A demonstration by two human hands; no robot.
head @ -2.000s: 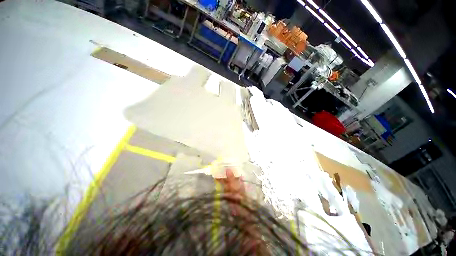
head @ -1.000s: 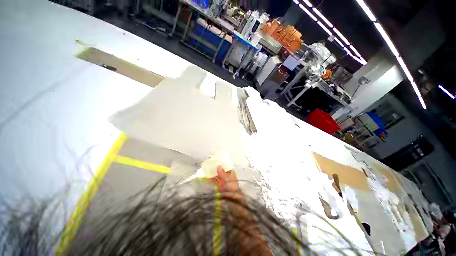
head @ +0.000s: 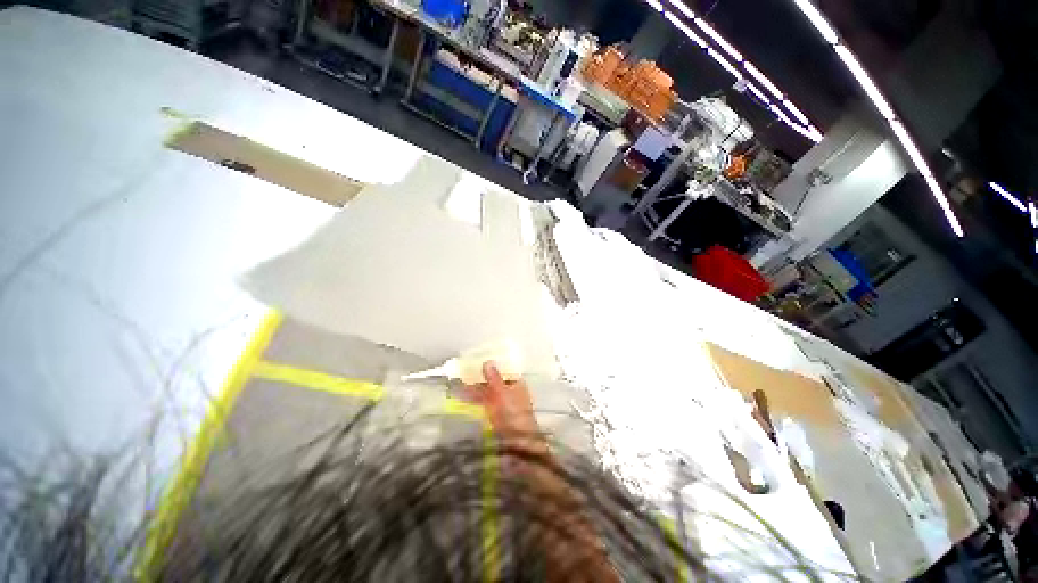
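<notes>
My right hand [head: 501, 401] comes up from the bottom and holds a small translucent glue bottle [head: 489, 363]. The bottle's long thin nozzle points left, near the front edge of a beige fabric panel [head: 387, 268]. The panel lies flat across the grey-beige template board [head: 307, 421], which has yellow tape [head: 211, 438] lines. Hair covers the lower middle of the view and part of my forearm. My left hand is not seen.
A loose white strip pile [head: 632, 399] lies right of the panel. Tan paper [head: 774, 385] and more pieces lie further right. A narrow tan strip [head: 268, 167] is at far left. Beyond the white table [head: 91, 216] stand workbenches and a red bin [head: 731, 273].
My right hand and the bottle have moved slightly left and up, and the nozzle has turned from slanting down-left to nearly level. The view has shifted a little.
</notes>
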